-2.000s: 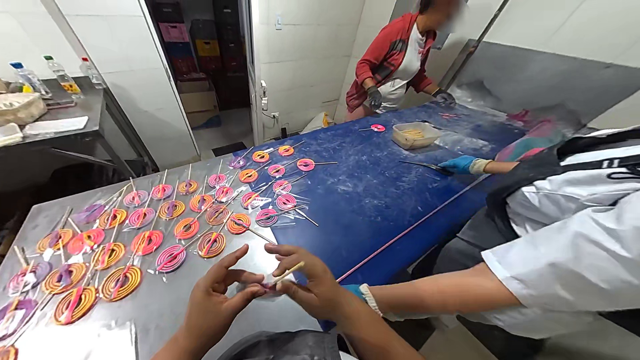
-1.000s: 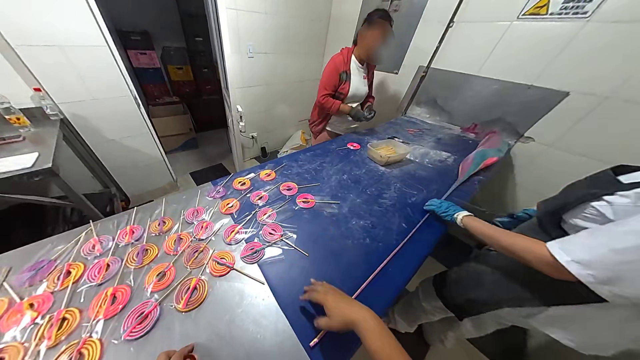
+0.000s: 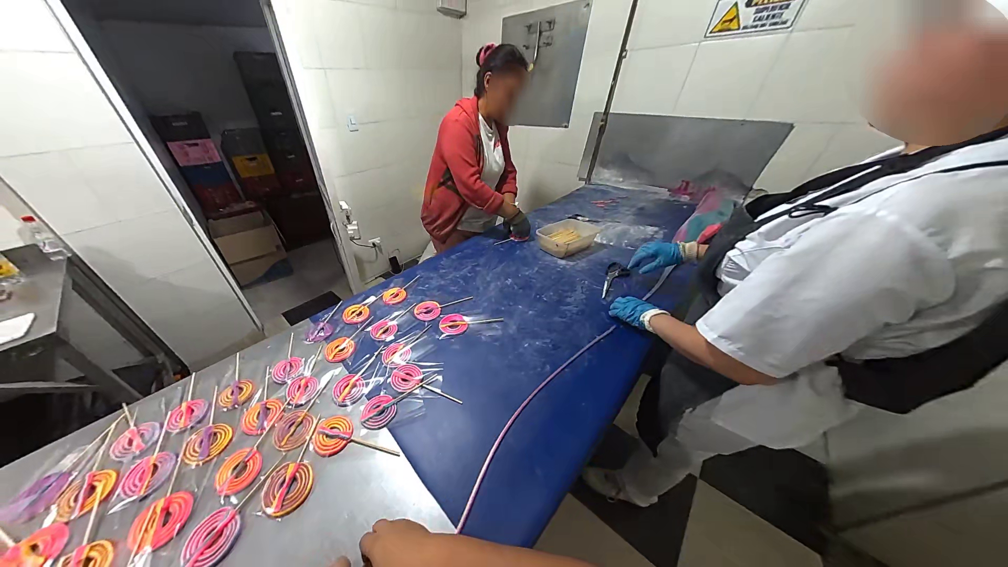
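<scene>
My right hand (image 3: 396, 543) rests low at the bottom edge over the metal tabletop (image 3: 346, 488), its fingers curled and mostly cut off by the frame. Of my left hand (image 3: 340, 561) only a fingertip shows beside it; whether either hand holds anything is hidden. A thin pink candy rope (image 3: 516, 413) runs along the blue mat (image 3: 457, 441), its near end passing out of sight behind my right forearm. To the left of it lie many spiral lollipops on sticks, most in clear wrappers, such as a pink one (image 3: 211, 538) and an orange one (image 3: 332, 436).
A co-worker's blue-gloved hands (image 3: 632, 313) are at the rope's far part, near black scissors (image 3: 613, 277). Across the table, another person's gloved hand (image 3: 517, 227) is beside a plastic tub (image 3: 564, 239) of sticks. A thick striped candy mass (image 3: 709, 216) lies at the far right.
My hands, which held a stick and a small piece up front two seconds ago, are now low at the frame's edge. My right hand has drawn back from the mat. The co-worker's scissors now show.
</scene>
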